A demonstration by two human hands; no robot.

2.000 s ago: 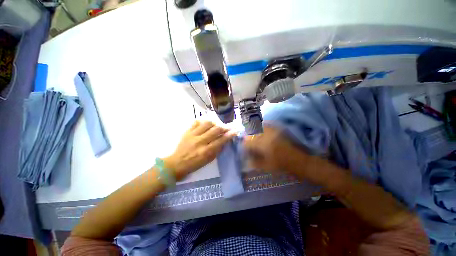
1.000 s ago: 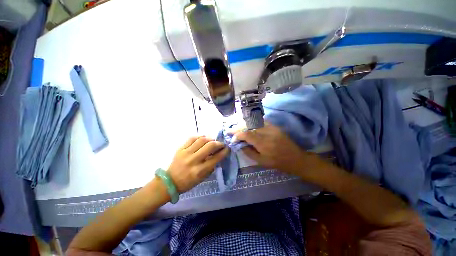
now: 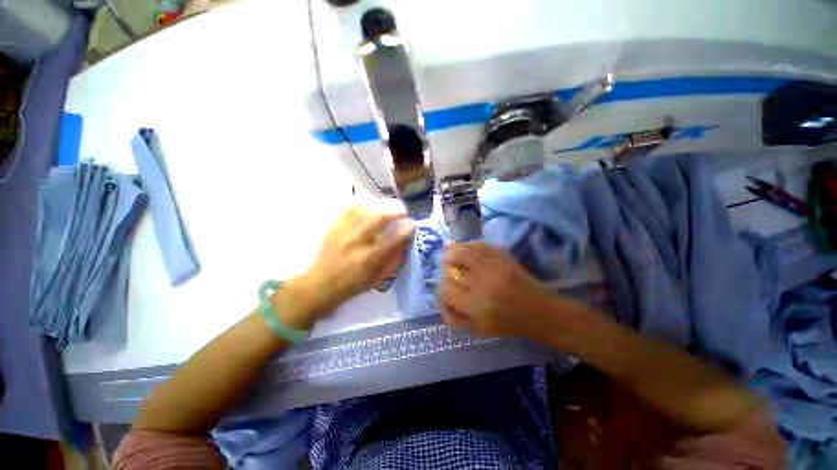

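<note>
A light-blue cloth piece (image 3: 422,275) lies between my hands just in front of the needle area, partly gathered. My left hand (image 3: 360,246) is at its left edge with fingertips on the cloth near the presser foot. My right hand (image 3: 479,286) holds its right side, fingers bent. The needle and presser foot are hidden by the machine head (image 3: 587,55) and glare. A larger light-blue panel (image 3: 541,216) lies right of the needle.
A fanned stack of blue bands (image 3: 87,248) and one single band (image 3: 167,207) lie on the left of the white table. More blue panels (image 3: 716,248) drape at the right. Thread snips (image 3: 775,195) lie far right. The printed ruler (image 3: 340,356) runs along the front edge.
The cloth's hanging end no longer shows over the ruler. My left hand has moved up towards the needle area; my right hand is slightly lower. The bands on the left have not moved.
</note>
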